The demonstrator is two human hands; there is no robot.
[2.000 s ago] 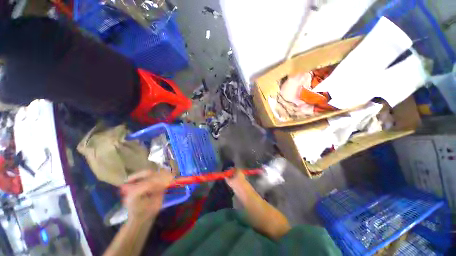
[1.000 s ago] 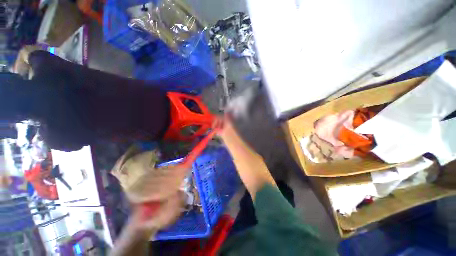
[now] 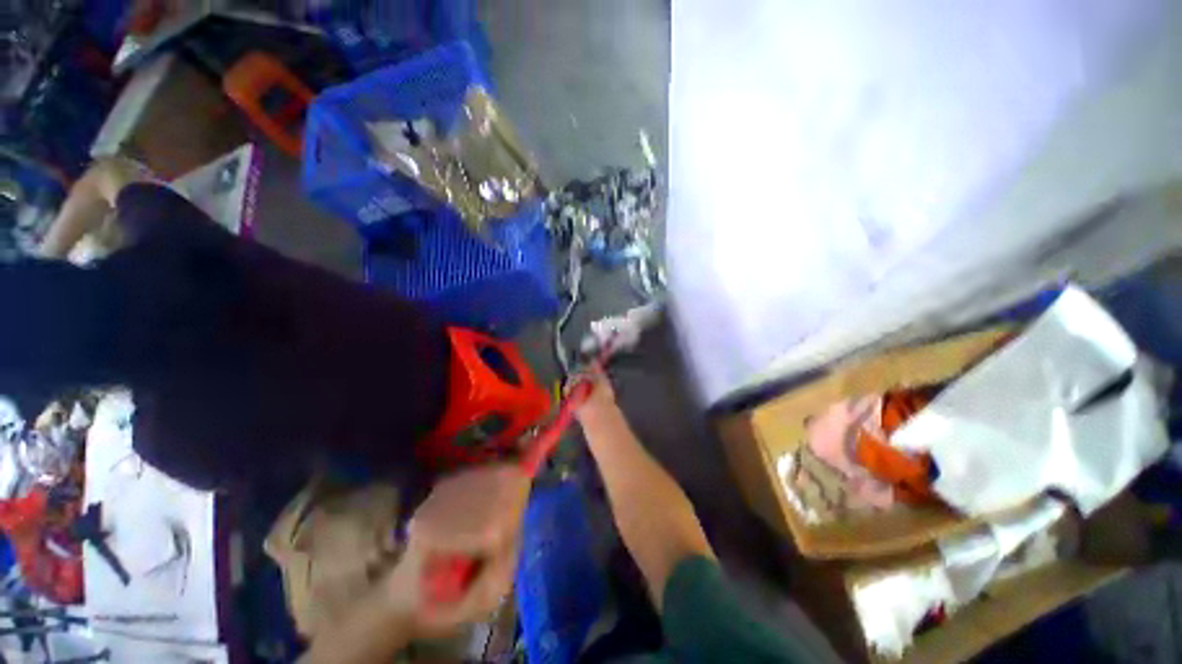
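Note:
A red pole [image 3: 555,435] runs slantwise from my left hand [image 3: 460,551], blurred at the lower centre, through my right hand [image 3: 590,393] further forward. Both hands are closed around it. Its small white fluffy head [image 3: 622,330] is on the grey floor beside the pale table's edge. White, grey and black fabric scraps [image 3: 607,231] lie in a heap just beyond the head, with a few strips trailing towards it.
A person in dark clothes [image 3: 279,344] sits at left on a red stool [image 3: 490,396]. Blue crates [image 3: 454,279] stand beyond, another blue basket [image 3: 555,571] below. A pale table [image 3: 894,169] and open cardboard boxes [image 3: 765,499] with cloth are at right.
The view has shifted. The white head has moved from open floor near the boxes to beside the scrap heap by the pale table. Both hands still hold the pole.

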